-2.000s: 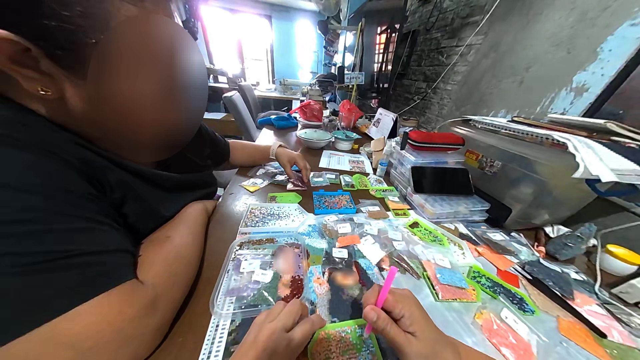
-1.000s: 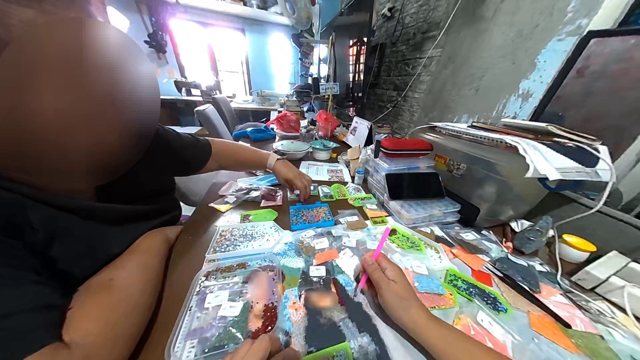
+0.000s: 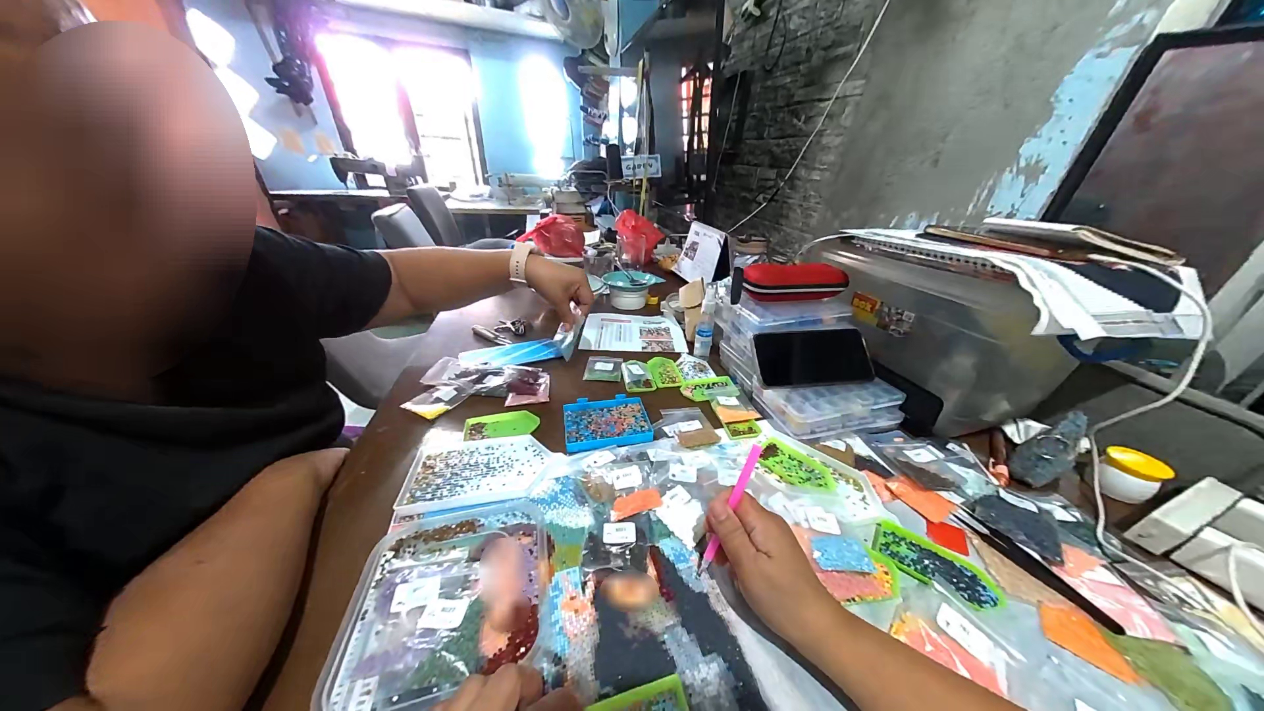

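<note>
My right hand (image 3: 765, 553) grips a pink applicator pen (image 3: 734, 504), its tip over the diamond painting canvas (image 3: 691, 647). At the bottom edge, my left hand (image 3: 504, 686) is partly cut off, beside a green bead tray (image 3: 647, 696); whether its fingers hold the tray is not clear. Left of the canvas middle lies a clear plastic container (image 3: 434, 612) with bags and loose beads. A white tray of beads (image 3: 479, 469) and a blue tray of mixed beads (image 3: 607, 423) stand farther back. More green trays (image 3: 938, 563) lie to the right.
A person's hand (image 3: 558, 281) at the far side holds a clear-and-blue packet (image 3: 523, 351). Stacked clear cases (image 3: 839, 405) bear a phone (image 3: 815, 356) and a red zip case (image 3: 795, 281). Bead bags (image 3: 1081, 642) cover the right side; a large plastic bin (image 3: 968, 346) stands behind.
My right hand has moved away from the green tray, which shows lower in the frame now. The other person's hand has gone from the small bead bags to the clear-and-blue packet. The view has shifted.
</note>
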